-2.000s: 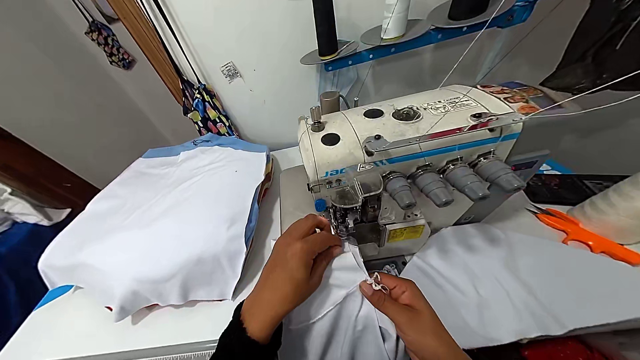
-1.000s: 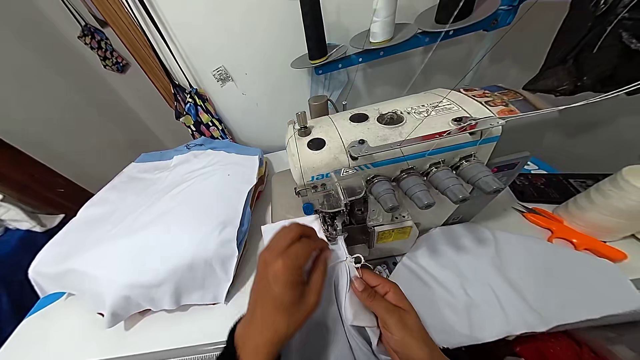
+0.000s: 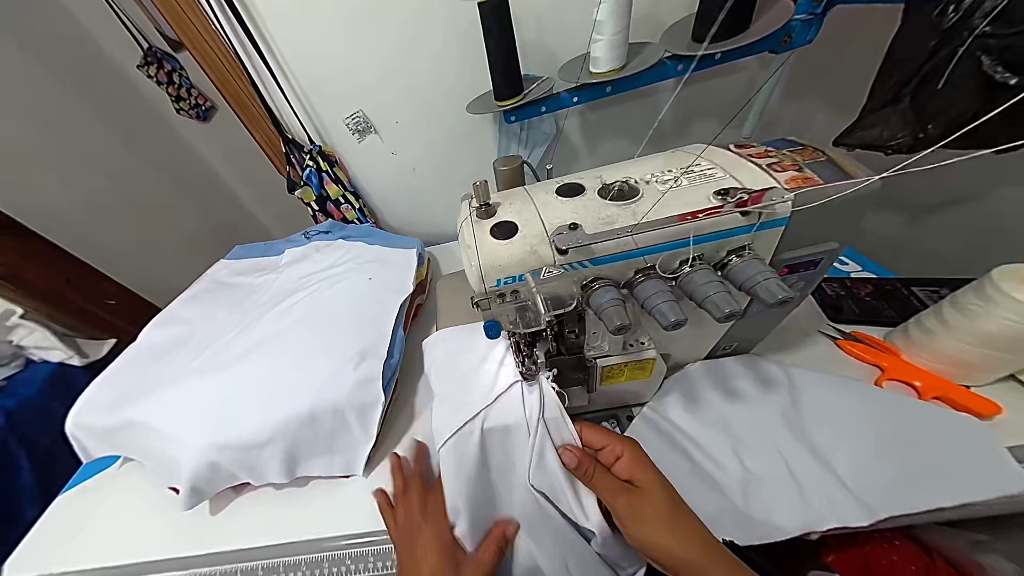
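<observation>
White fabric (image 3: 488, 448) lies under the presser foot area of an overlock sewing machine (image 3: 624, 232) and hangs toward me. My right hand (image 3: 632, 488) pinches its right edge between thumb and fingers, just below the needle area. Fingers spread, my left hand (image 3: 436, 512) rests at the fabric's left side, partly over the white table, gripping nothing. Some loose white thread (image 3: 556, 388) shows at the fabric's edge by the foot. The needle itself is too small to make out.
Left of the machine lies a stack of cut fabric (image 3: 248, 368), white on top. Another white piece (image 3: 808, 448) is at right, near orange thread snips (image 3: 920, 372) and a large cream thread cone (image 3: 968, 328). Thread spools (image 3: 502, 52) stand behind; a ruler (image 3: 320, 564) runs along the front edge.
My left hand has moved from beside the needle area down and left, its fingers now spread. More fabric shows left of the foot than two seconds ago. My right hand keeps hold of the fabric.
</observation>
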